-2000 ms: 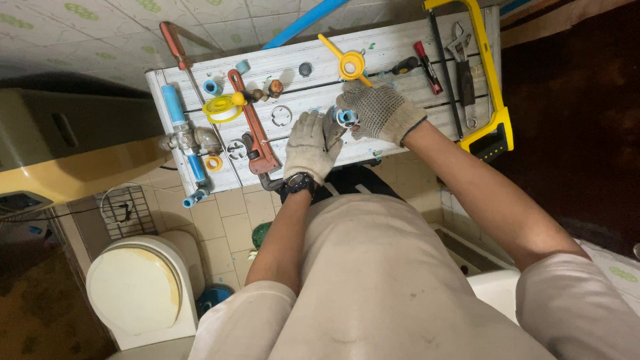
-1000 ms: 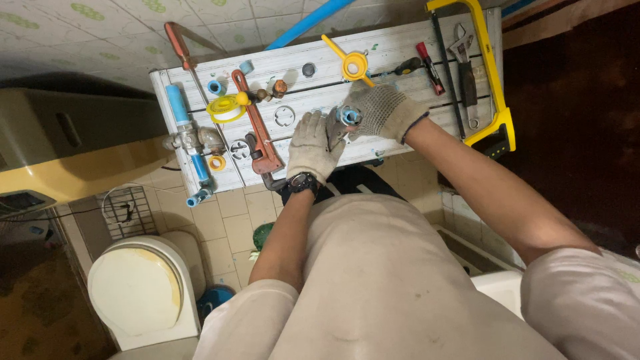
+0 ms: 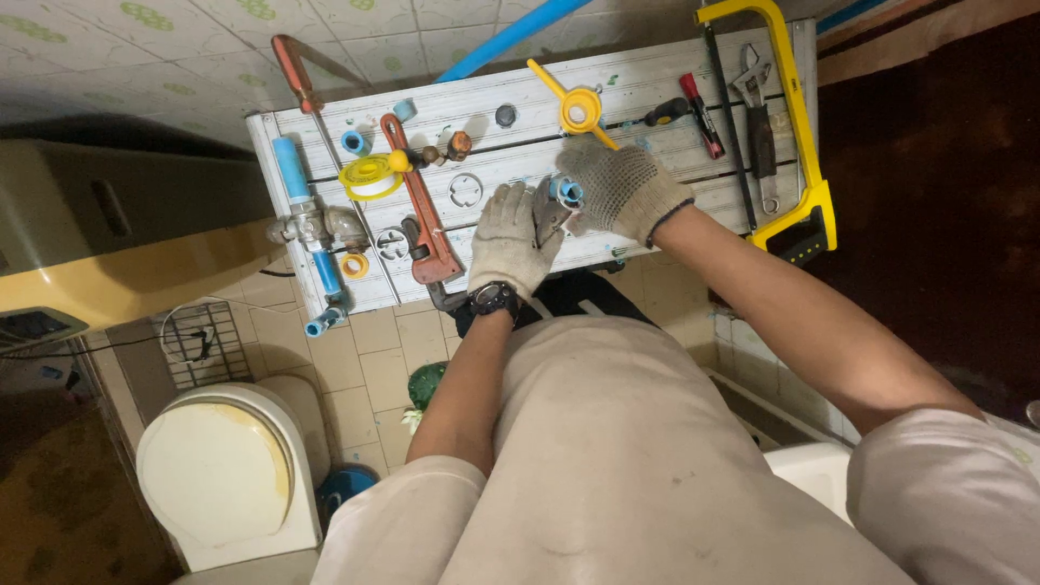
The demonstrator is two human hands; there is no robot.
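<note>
Both hands wear knitted work gloves, over a white slatted bench (image 3: 487, 77). My left hand (image 3: 516, 240) has its fingers around a dark metal tool (image 3: 552, 218), maybe pliers, whose end meets a blue pipe fitting (image 3: 568, 192). My right hand (image 3: 624, 188) grips that fitting from the right; its far side is hidden by the glove. Just beyond the right glove lies a yellow plastic ring with two arms (image 3: 580, 111). Left of my hands are a red pipe wrench (image 3: 422, 203), a round grey plate with cutouts (image 3: 465, 190) and a roll of white thread tape (image 3: 372, 177).
A valve with blue pipes (image 3: 307, 226) lies at the bench's left end. On the right are a screwdriver (image 3: 666, 112), a red marker (image 3: 702, 116), an adjustable wrench (image 3: 761, 138) and a yellow hacksaw (image 3: 792, 89). A toilet (image 3: 219, 475) stands at lower left; a blue pipe (image 3: 512, 36) leans behind.
The blue fitting has turned between my hands, so its opening faces another way. Both hands stay close together at the same part of the bench.
</note>
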